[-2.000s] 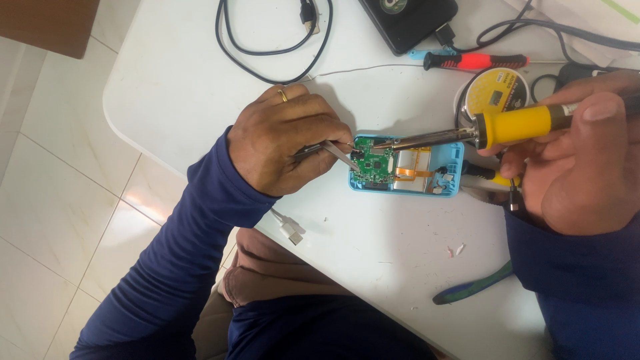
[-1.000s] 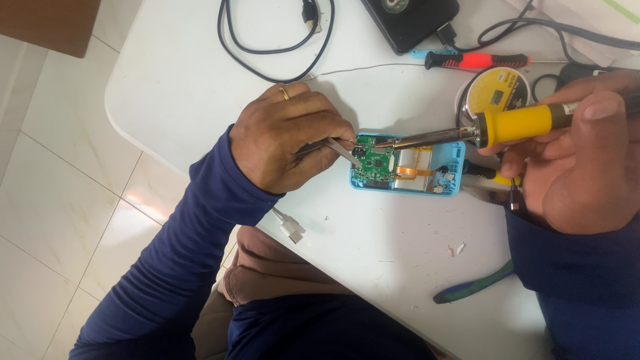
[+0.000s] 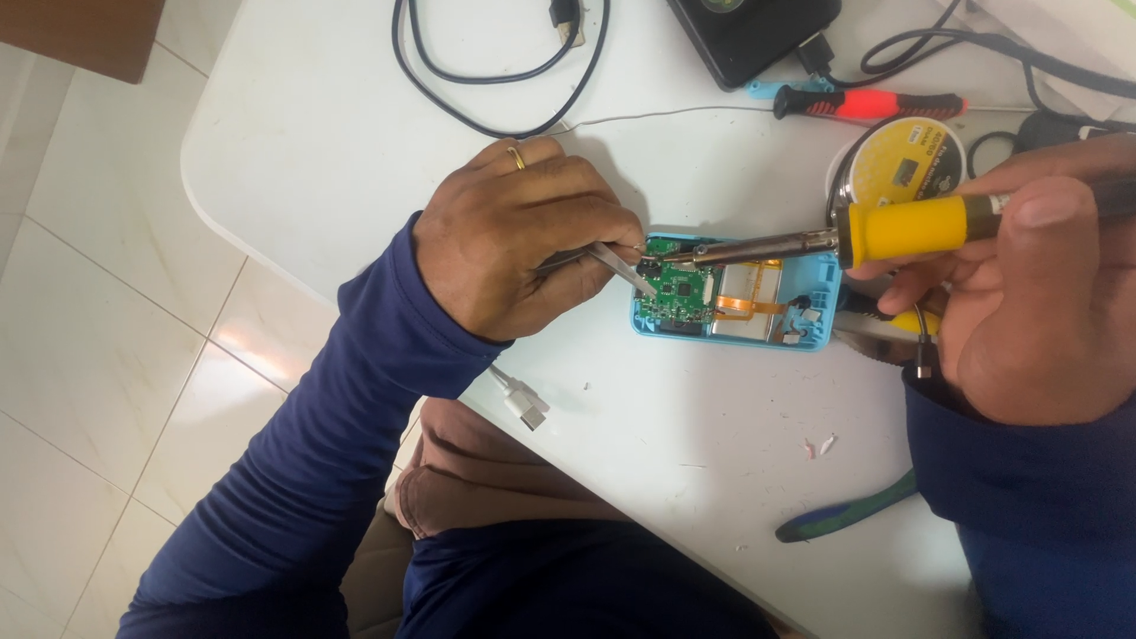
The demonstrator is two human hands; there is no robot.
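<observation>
A light-blue plastic housing (image 3: 737,342) lies open on the white table, holding a green circuit board (image 3: 679,293), a silver battery pack (image 3: 745,302) and an orange flex cable (image 3: 750,308). My left hand (image 3: 532,231) grips metal tweezers (image 3: 621,268) whose tips lie over the board's left part; the fingertips are at the housing's upper left corner. In my right hand (image 3: 1038,284) is a soldering iron with a yellow handle (image 3: 905,232), its tip at the board's upper left edge by the left fingertips. Whether the tip touches a part cannot be told.
A solder spool (image 3: 905,164), a red and black screwdriver (image 3: 870,104) and a black device (image 3: 763,31) lie beyond the housing. A black USB cable (image 3: 488,80) is coiled at the top. Nearer are a white USB plug (image 3: 524,408) and a green-blue handle (image 3: 843,515).
</observation>
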